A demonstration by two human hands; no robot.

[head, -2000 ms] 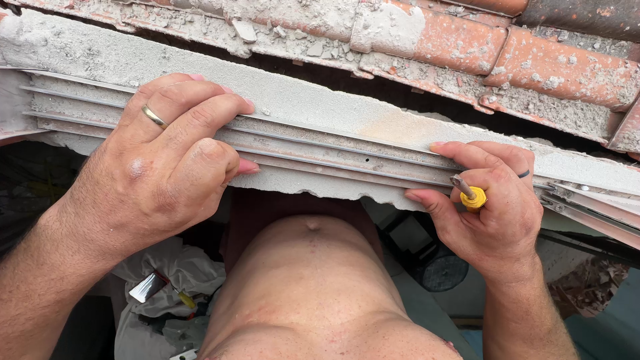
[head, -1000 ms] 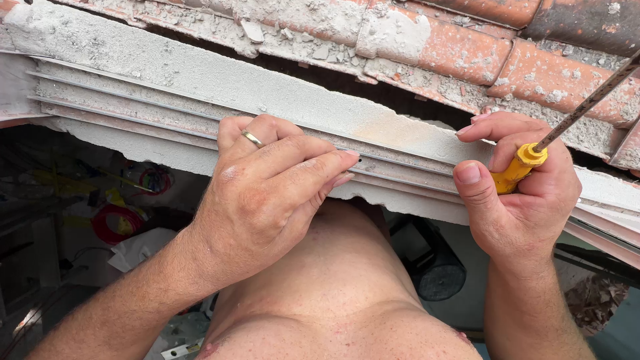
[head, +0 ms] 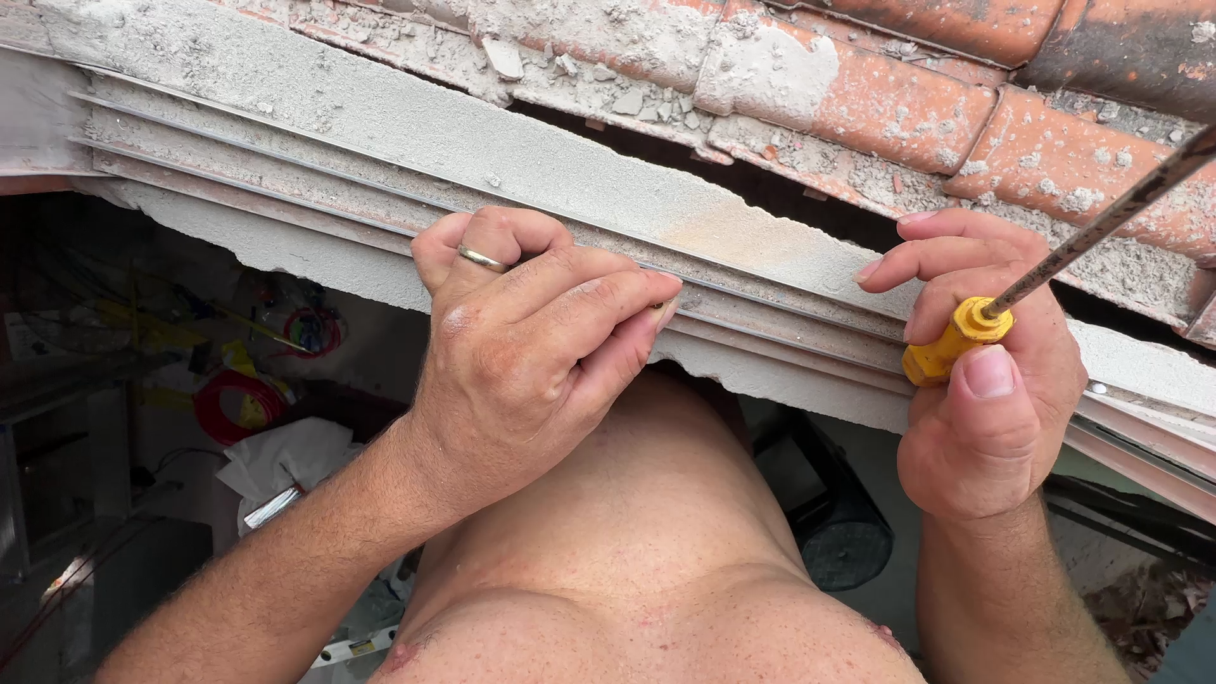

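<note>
My left hand (head: 541, 332) pinches a small screw-like piece (head: 657, 306) between thumb and fingertips, just at the grooved metal window track (head: 760, 309); most of the piece is hidden. My right hand (head: 988, 370) holds a screwdriver by its yellow handle (head: 955, 340), the long stained shaft (head: 1111, 223) pointing up to the right, away from the track. The track lies in a rough, pale mortar sill (head: 608, 223) running across the view.
Dusty terracotta roof tiles (head: 893, 114) with loose mortar bits lie beyond the sill, with a dark gap between. Below the sill at left are red coiled cable (head: 237, 407), white plastic (head: 290, 456) and clutter. A dark object (head: 841, 532) sits below, right of my torso.
My left hand has moved right along the track from where it lay two seconds ago. The screwdriver, low in my right hand then, now points up to the right.
</note>
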